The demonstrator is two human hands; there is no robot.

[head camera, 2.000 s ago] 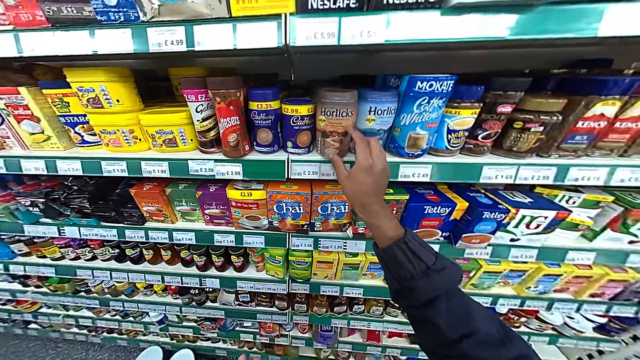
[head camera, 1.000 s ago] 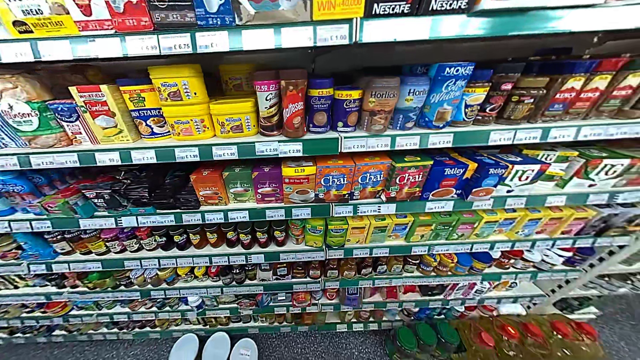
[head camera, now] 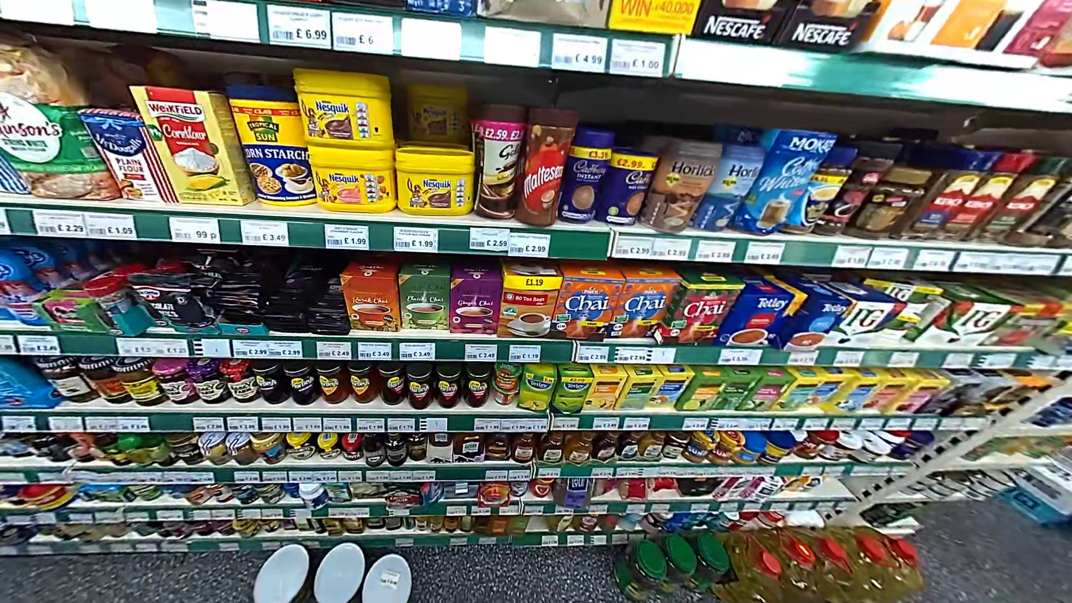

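Neither my left hand nor my right hand shows in the head view now, so what they hold or touch cannot be seen. On the upper shelf a brown Horlicks jar stands beside a blue Horlicks jar and a blue Mokate coffee whitener pack. To their left are purple Cadbury tubs, a Maltesers drink jar and stacked yellow Nesquik tubs. Chai tea boxes and blue Tetley boxes fill part of the shelf below.
Green shelf edges with price labels run across the view. Lower shelves hold jam jars and small tea boxes. On the floor stand white-topped containers, green-lidded jars and oil bottles with red caps.
Two seconds ago my right hand was at the brown Horlicks jar; it has left the view. The jar stands on the shelf. The view has shifted to show more floor.
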